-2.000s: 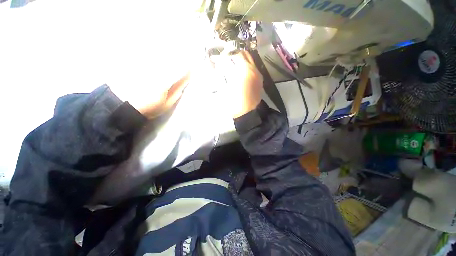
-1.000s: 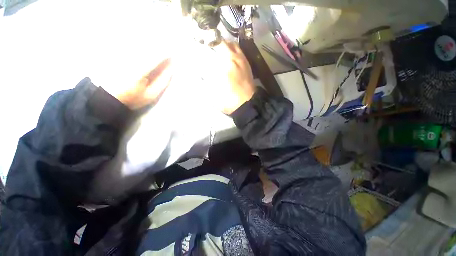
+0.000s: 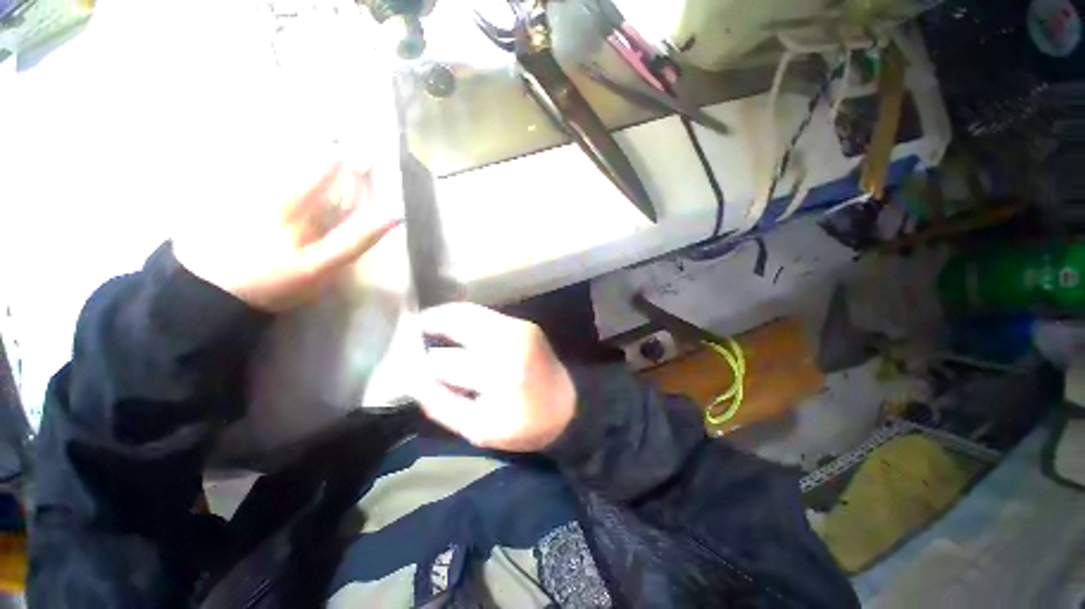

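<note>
The pale fabric lies over the table's front edge and down onto my lap, much of it washed out by glare. A dark strip runs from beside the fabric down to my right hand. My left hand rests on the fabric, its fingers blurred by glare; I cannot tell whether it grips. My right hand is near the table's front edge with fingers bent, pinching the fabric's edge by the lower end of the dark strip.
Long-bladed shears lie on the white machine table, with pink-handled snips beside them. White cords hang at the right. A yellow-green loop lies over an orange-brown surface below. A green container stands at far right.
My right hand has moved from beside the needle area down to the table's front edge. My left hand has shifted slightly down. The view has shifted, showing the full shears and less of the machine head.
</note>
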